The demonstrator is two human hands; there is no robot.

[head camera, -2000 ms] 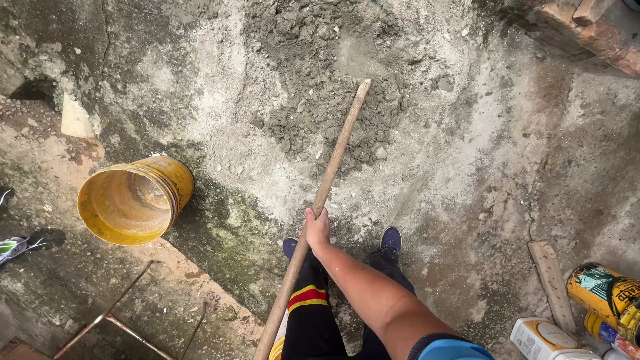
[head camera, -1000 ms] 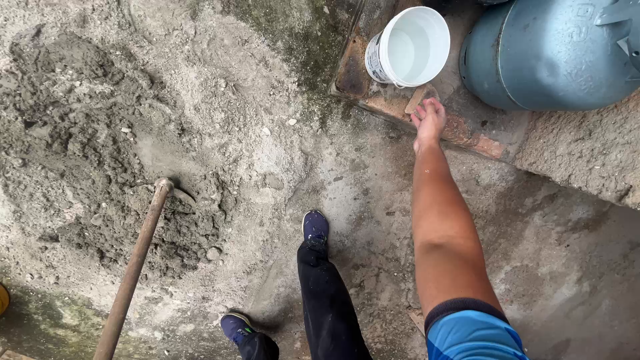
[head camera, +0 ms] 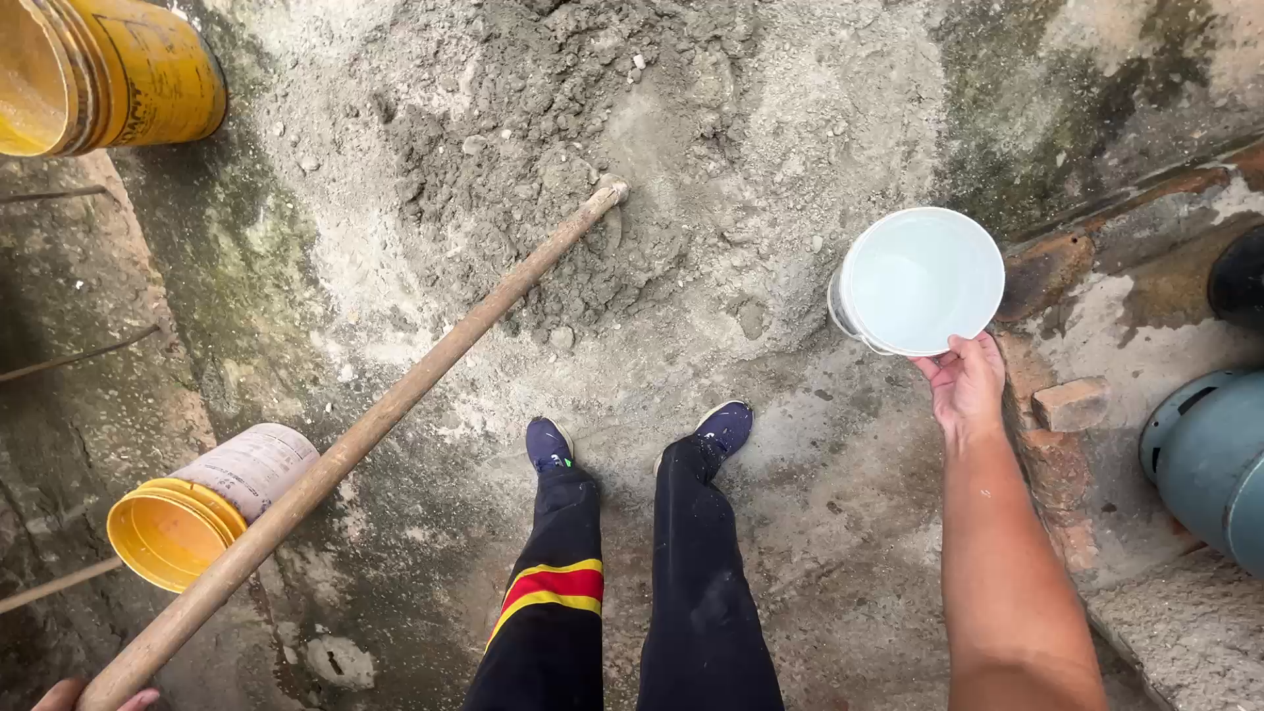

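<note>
My right hand (head camera: 963,383) grips the near rim of a white plastic bucket (head camera: 847,314), which holds clear liquid, right of the mortar. At the bottom left edge, my left hand (head camera: 67,697) is shut around the lower end of a long wooden handle (head camera: 395,405) and is partly cut off by the frame. The handle slants up to the heap of wet grey mortar (head camera: 533,128); the tool's head at its far end is mostly buried in the mix.
A large yellow bucket (head camera: 163,74) is at the upper left, and a smaller yellow-rimmed bucket (head camera: 247,469) lies below it. Along the right run a brick edge (head camera: 1055,474), a loose brick piece (head camera: 1072,404) and a blue-grey gas cylinder (head camera: 1210,464). My shoes stand below the mortar.
My right hand, on the wooden handle two seconds ago and near the brick edge one second ago, now holds the white bucket. The bucket has moved off the ledge towards the mortar. The view has shifted.
</note>
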